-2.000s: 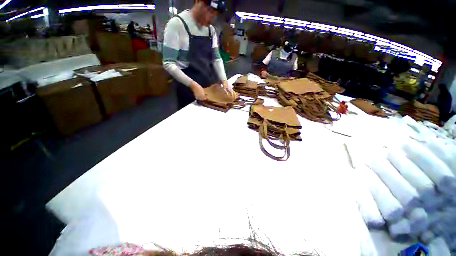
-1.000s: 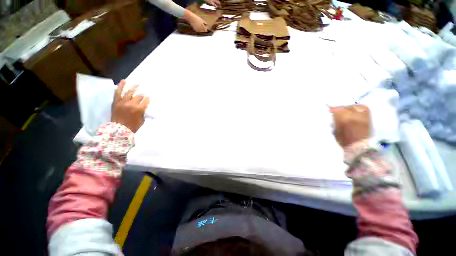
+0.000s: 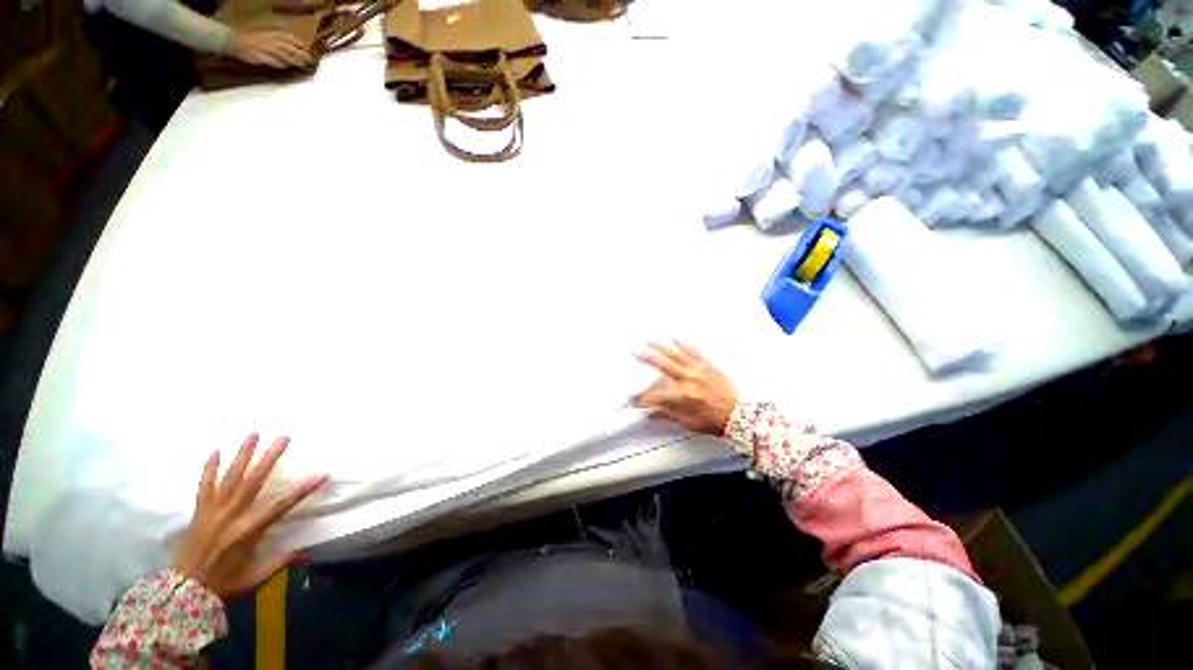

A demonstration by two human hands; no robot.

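A stack of large thin white sheets [image 3: 393, 327] lies on the table, its near edge loose and slightly lifted along the table's front. My left hand [image 3: 238, 524] is spread with fingers apart at the near left edge of the sheets. My right hand [image 3: 687, 389] rests at the near right edge, fingertips on the white surface; whether it pinches a sheet is hard to tell. A blue tape dispenser [image 3: 802, 275] with a yellow roll stands to the right. A white paper roll [image 3: 918, 285] lies just right of the dispenser.
Finished white rolls [image 3: 975, 124] are heaped at the right. A brown handbag [image 3: 465, 59] with looped handles lies at the far side. Another person's hand [image 3: 271, 50] rests on brown bags at far left. An open carton [image 3: 1027, 589] is on the floor at lower right.
The view has turned right and down. Both hands have come closer together at the sheets' near edge, and the left fingers are spread. The dispenser now shows fully.
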